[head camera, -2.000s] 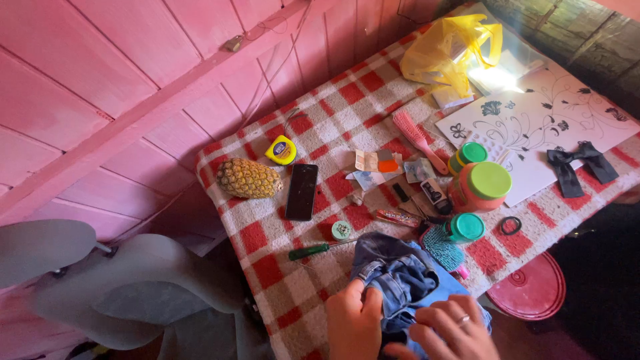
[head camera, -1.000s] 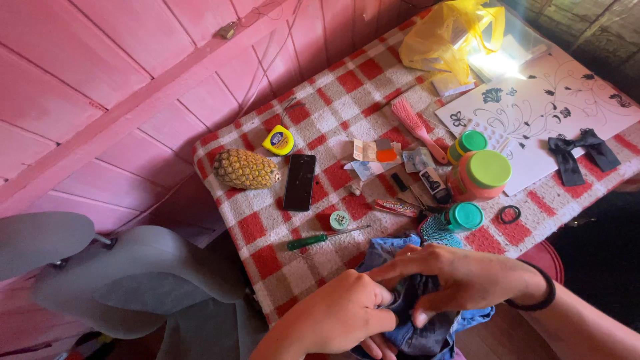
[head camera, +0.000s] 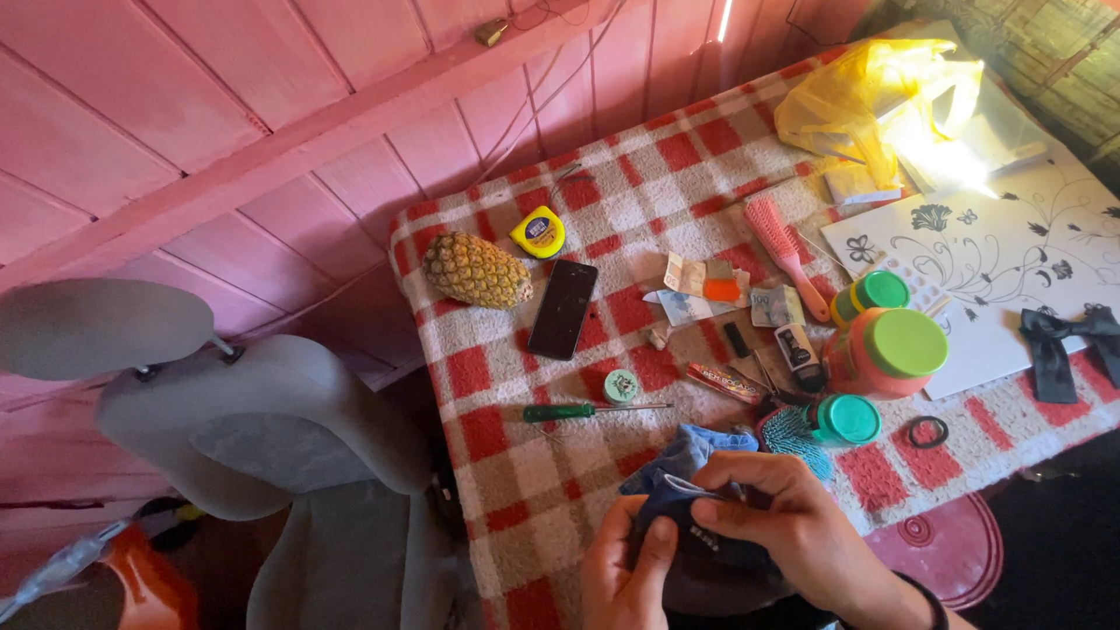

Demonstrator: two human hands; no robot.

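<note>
A bundle of blue denim cloth (head camera: 687, 455) lies at the near edge of the table, partly hidden by my hands. My left hand (head camera: 630, 560) pinches a dark blue folded edge of fabric between thumb and fingers. On the same fold, my right hand (head camera: 770, 516) closes its thumb and forefinger, with a dark band at the wrist. Dark fabric hangs below both hands. Just beyond the denim are a green-handled screwdriver (head camera: 560, 412), a small round tin (head camera: 621, 386) and a teal-bristled brush (head camera: 794, 442).
The checked tablecloth (head camera: 507, 560) carries a pineapple (head camera: 477, 270), a tape measure (head camera: 538, 232), a smartphone (head camera: 563, 310), banknotes (head camera: 776, 306), a pink hairbrush (head camera: 779, 245), a lime-lidded jar (head camera: 888, 354), a teal-lidded jar (head camera: 847, 420) and a yellow plastic bag (head camera: 840, 105). A grey car seat (head camera: 280, 429) stands left.
My hands, crossed over the denim one second ago, are now apart on either side of a dark blue fold. More of the red round lid below the table edge shows.
</note>
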